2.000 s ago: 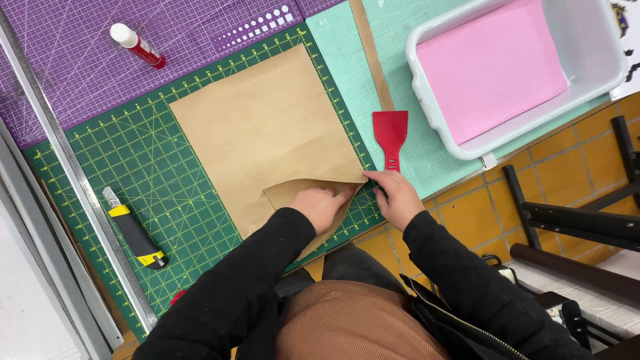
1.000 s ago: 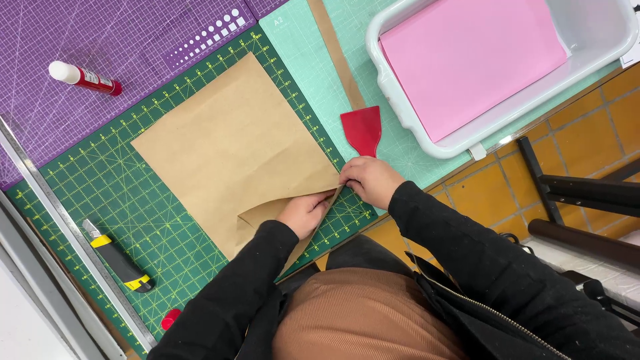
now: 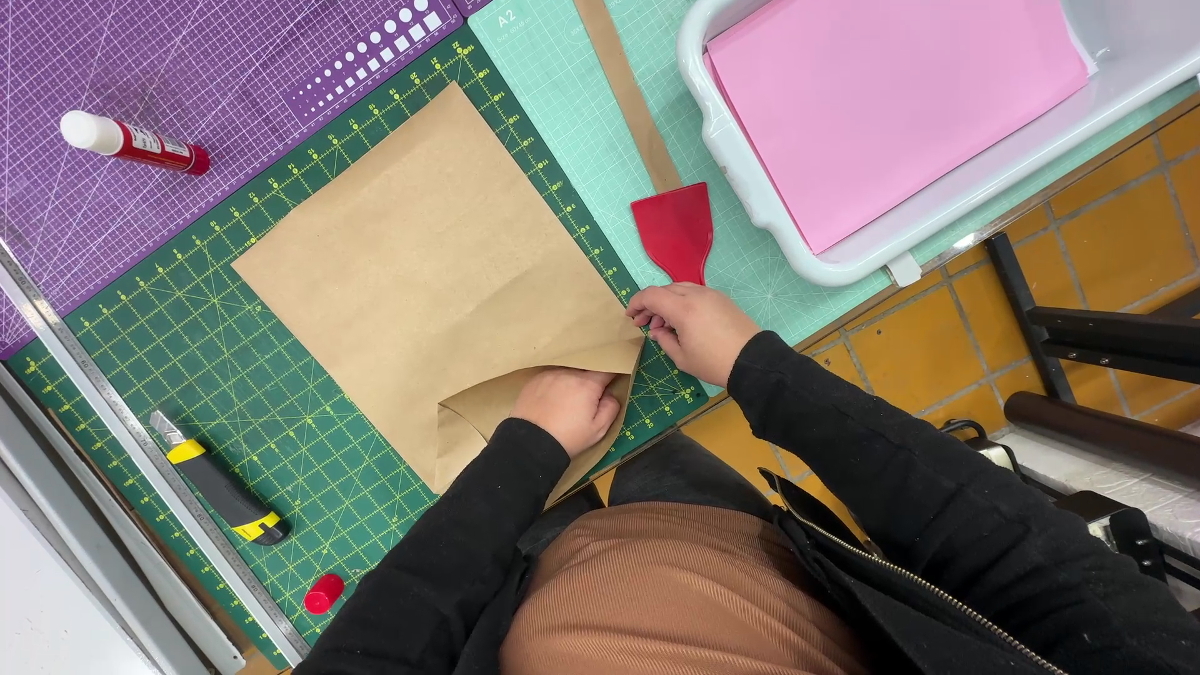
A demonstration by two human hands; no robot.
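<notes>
A brown kraft paper piece (image 3: 403,244), folded in layers, lies on the green cutting mat (image 3: 272,337). My left hand (image 3: 567,408) reaches between the layers at its near end, fingertips hidden beneath the raised upper flap. At the paper's right corner is my right hand (image 3: 689,328), fingers bent close together; whether they pinch the edge I cannot tell. Just beyond that hand a red plastic scraper (image 3: 675,230) rests beside a narrow kraft paper strip (image 3: 633,98).
A glue stick (image 3: 136,142) lies upper left, its red cap (image 3: 323,592) lower down. A utility knife (image 3: 225,487) with blade showing lies beside a metal ruler (image 3: 141,441). Pink paper (image 3: 900,103) sits in a white plastic tub (image 3: 750,202) at upper right.
Both hands stay at the near right part of the paper. The right fingers have shifted slightly off the corner they touched earlier. The view has moved somewhat.
</notes>
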